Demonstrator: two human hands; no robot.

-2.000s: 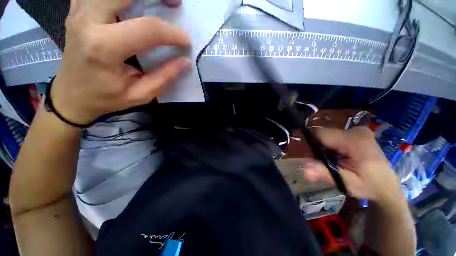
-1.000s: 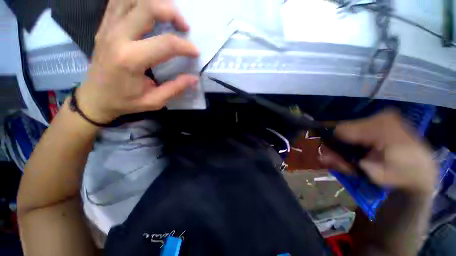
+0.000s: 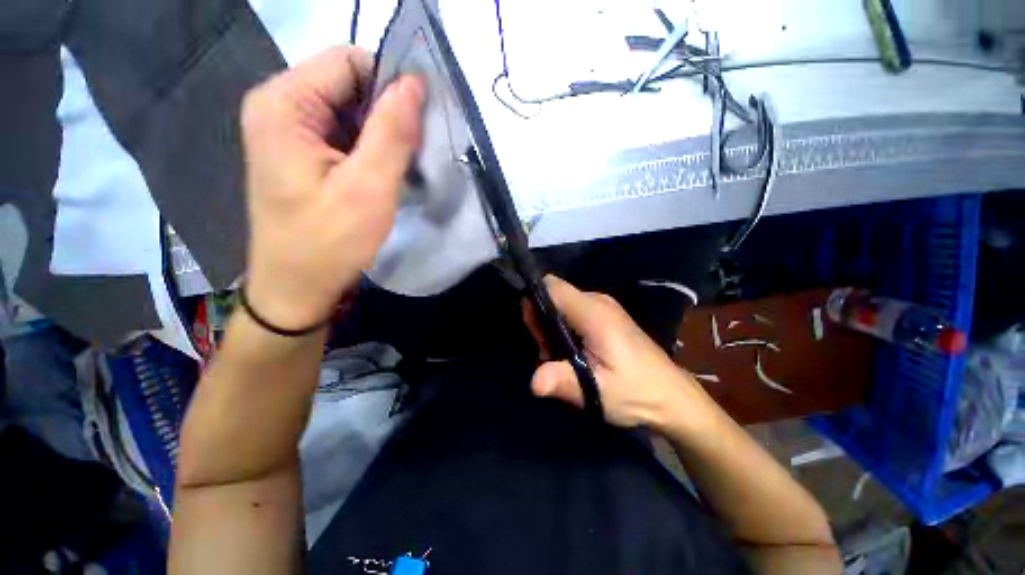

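Note:
My left hand [image 3: 326, 185] grips a pale grey sewn panel [image 3: 433, 230], thumb on top. The panel's rounded lower end hangs past the table's front edge. My right hand [image 3: 613, 354] holds long black fabric shears [image 3: 506, 213], blades pointing up and away along the panel's right edge. The blades overlap that edge; whether they are cutting cannot be told. Dark grey textured fabric [image 3: 186, 107] lies left of my left hand.
Dark trimmed offcuts [image 3: 719, 101] lie on the white table [image 3: 899, 185] at right, with slim green snips [image 3: 887, 34] behind. Below are a blue crate [image 3: 955, 359], a red-capped bottle [image 3: 894, 319], and white curls on a brown surface [image 3: 787, 365].
The view has shifted right. My right hand has brought the shears up against the panel, blades now steeper. My left hand holds the panel with its rounded end showing.

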